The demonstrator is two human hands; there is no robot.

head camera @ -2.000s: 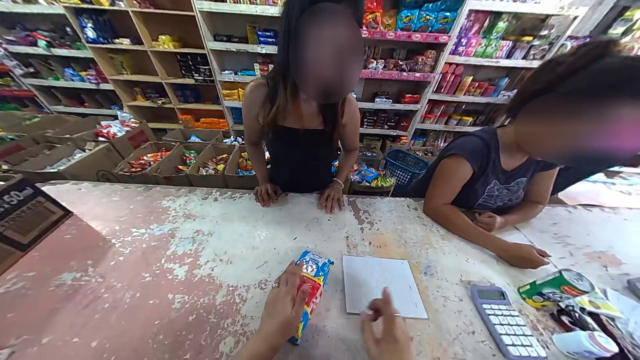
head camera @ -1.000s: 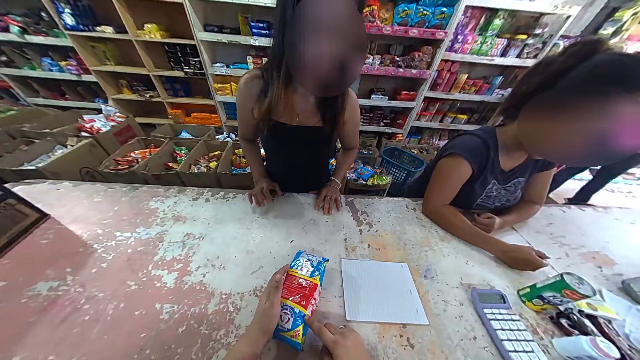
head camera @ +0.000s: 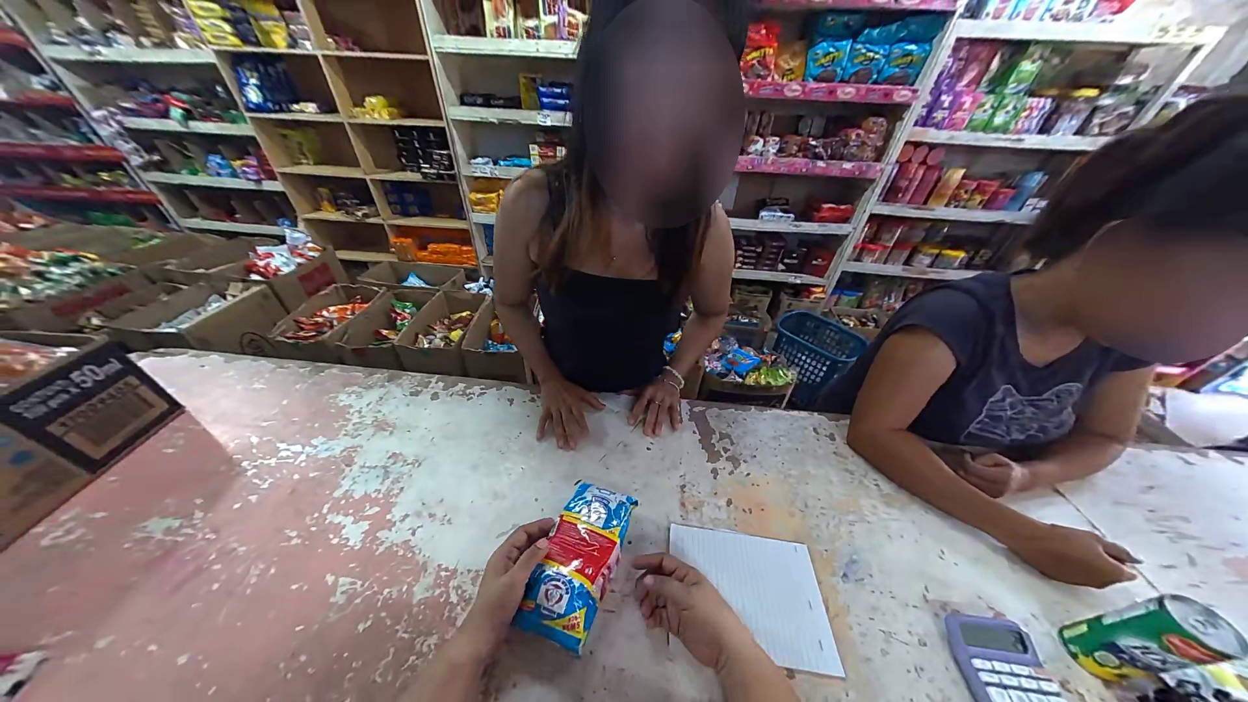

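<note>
A blue, red and yellow plastic packet (head camera: 577, 567) stands tilted over the worn painted counter (head camera: 390, 546). My left hand (head camera: 514, 575) grips it along its left side, thumb on the front. Just right of the packet, my right hand (head camera: 687, 600) is held with curled fingers over the left edge of a white lined paper pad (head camera: 760, 595); no object shows in it. Toward the lower right lie a purple-grey calculator (head camera: 999, 655) and a green can (head camera: 1150, 634) on its side.
Across the counter one person (head camera: 614, 322) rests both hands on it; another person (head camera: 1014, 390) leans on it at right. A cardboard box (head camera: 78, 429) stands at the left edge. Behind are a blue basket (head camera: 817, 341), candy-filled cartons (head camera: 322, 317) and stocked shelves.
My right hand has moved from the pad to the packet, then back right, off the packet. The packet, lying beside the pad earlier, has been turned and raised in my left hand.
</note>
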